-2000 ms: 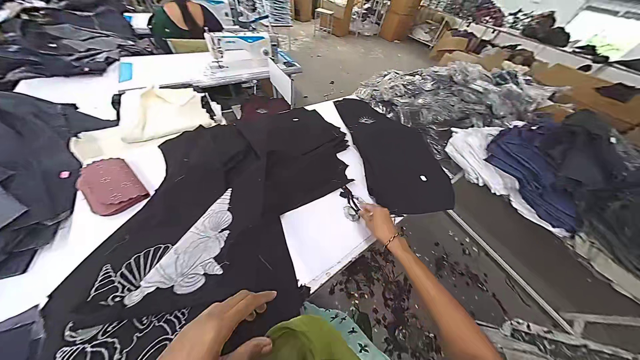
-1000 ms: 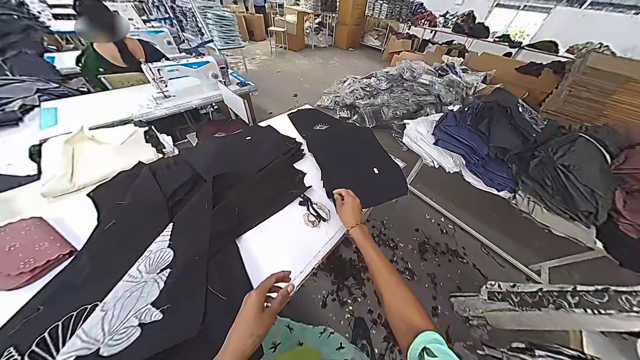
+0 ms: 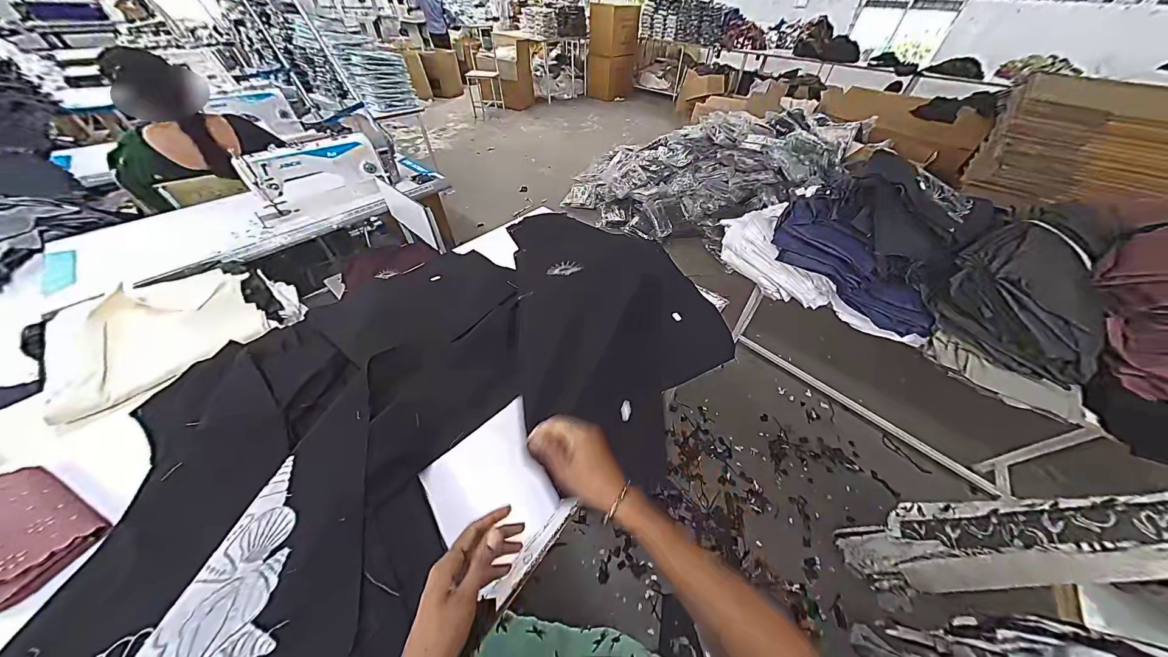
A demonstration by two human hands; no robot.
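Black cut fabric pieces [image 3: 429, 328] cover much of the white table [image 3: 488, 465]. One black panel [image 3: 593, 319] at the table's right end bears a small pale motif and small white tags, and hangs over the edge. My right hand [image 3: 579, 461], a bracelet at its wrist, has curled fingers at the lower left edge of this panel; whether cloth is pinched in them is unclear. My left hand [image 3: 474, 557] hovers at the table's near edge, fingers apart and holding nothing. White shell-patterned cloth [image 3: 237, 575] lies on the black fabric at lower left.
Folded pink cloth [image 3: 41, 529] and cream cloth [image 3: 151, 338] lie at left. Behind them are a sewing machine [image 3: 315, 169] and a seated person [image 3: 178, 137]. Bagged items [image 3: 703, 169] are heaped beyond. Clothes piles [image 3: 839, 265] and a metal frame [image 3: 858, 406] stand right; scraps litter the floor.
The black panel at the right has shifted toward me and now meets the other black pieces, covering the spot where the small scissors-like tool lay. The view has turned to the right.
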